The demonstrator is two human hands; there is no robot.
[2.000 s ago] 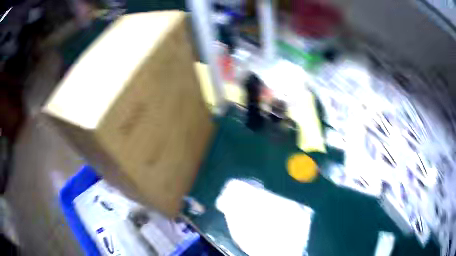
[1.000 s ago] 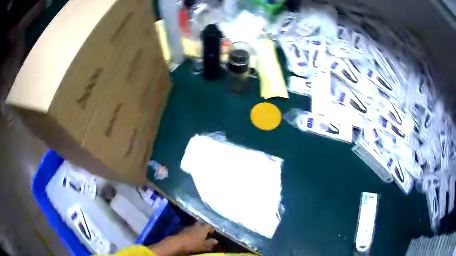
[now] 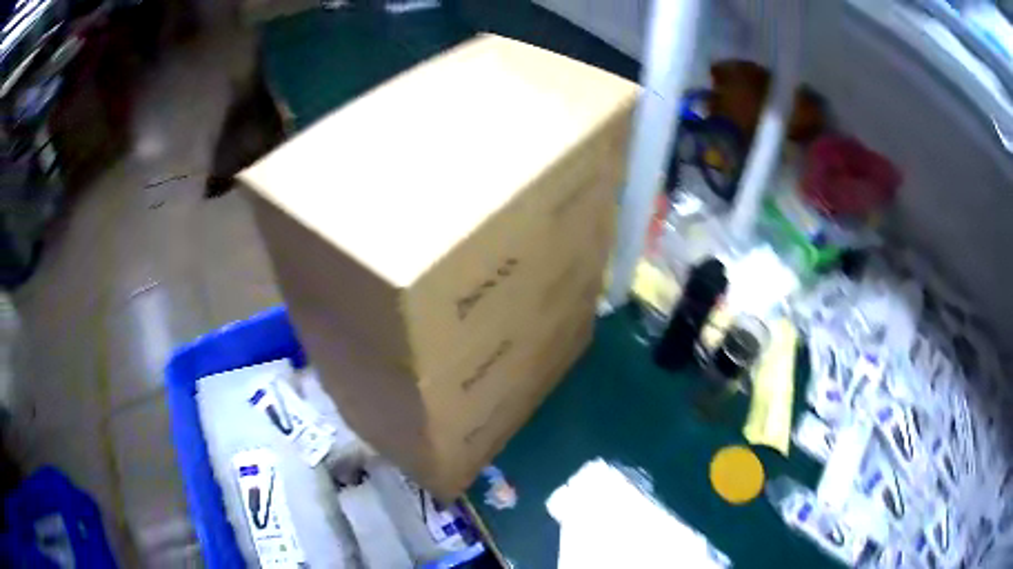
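No hand shows in the view. A column of stacked closed brown cartons [image 3: 517, 311] with dark print stands at the left end of the dark green bench mat [image 3: 622, 383]. A pile of white translucent poly bags [image 3: 622, 522] lies at the near bench edge, cut off by the lower rim. A blue plastic crate [image 3: 202, 445] beside the bench holds white retail cable boxes [image 3: 262, 506] on whitish bags. A large loose heap of white cable boxes [image 3: 889, 445] covers the right of the bench.
A yellow disc [image 3: 736, 475], a yellow strip [image 3: 773, 389], a dark bottle [image 3: 691, 313] and a clear jar [image 3: 738, 347] are on the mat. White posts [image 3: 658, 145] rise behind the cartons. A red item [image 3: 850, 176] lies at the back. Another blue container [image 3: 56, 522] is at lower left.
The view has swung left, so the cartons and bench things sit farther right and more floor shows. The hand and yellow sleeve seen at the lower edge one second ago are out of view.
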